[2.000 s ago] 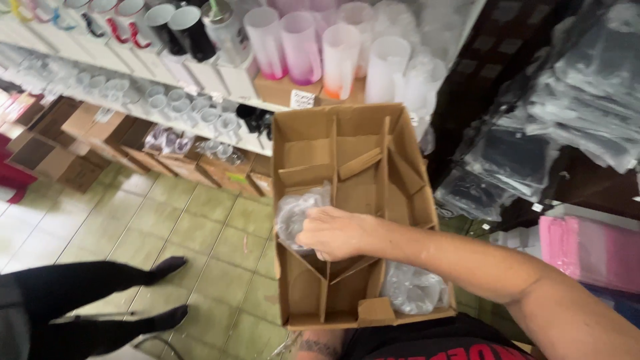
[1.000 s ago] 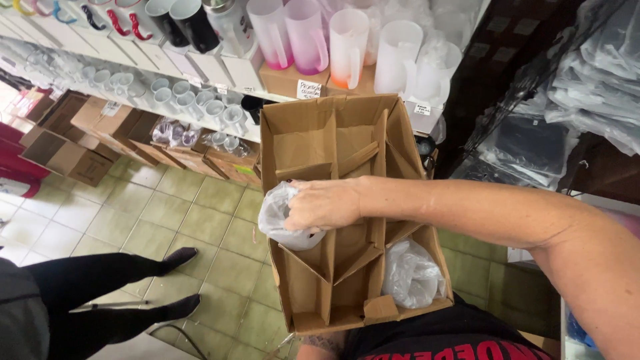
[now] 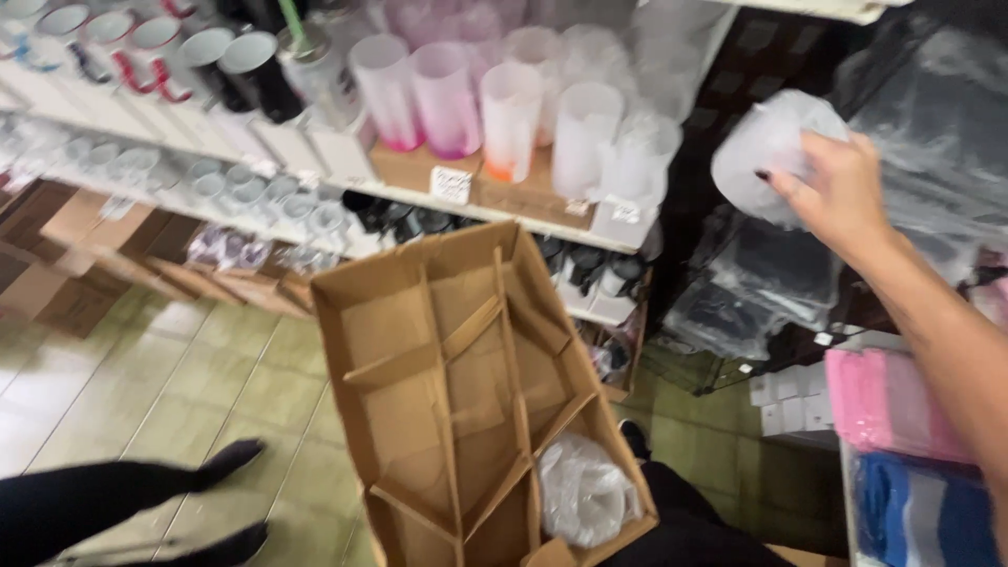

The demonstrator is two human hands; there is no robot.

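Note:
My right hand (image 3: 839, 185), at the upper right, grips a whitish item wrapped in translucent plastic (image 3: 776, 157), in front of the dark bagged goods. Below and to the left, a cardboard box with dividers (image 3: 472, 394) is tilted in the lower middle. One plastic-wrapped item, apparently a frosted glass or mug (image 3: 585, 490), lies in its lower right compartment; the other visible compartments hold nothing. My left hand is out of view.
Frosted mugs with coloured bases (image 3: 447, 102) line the shelf (image 3: 504, 209) behind the box. Lower left, another person's dark-clad legs (image 3: 102, 492) stand on the tiled floor. Black bagged goods (image 3: 787, 276) hang at right, above pink packs (image 3: 890, 402). Open cartons (image 3: 102, 228) stand at left.
My right hand has lifted the wrapped item out of the box's left side and carried it up to the right, over the bagged goods. The view has shifted.

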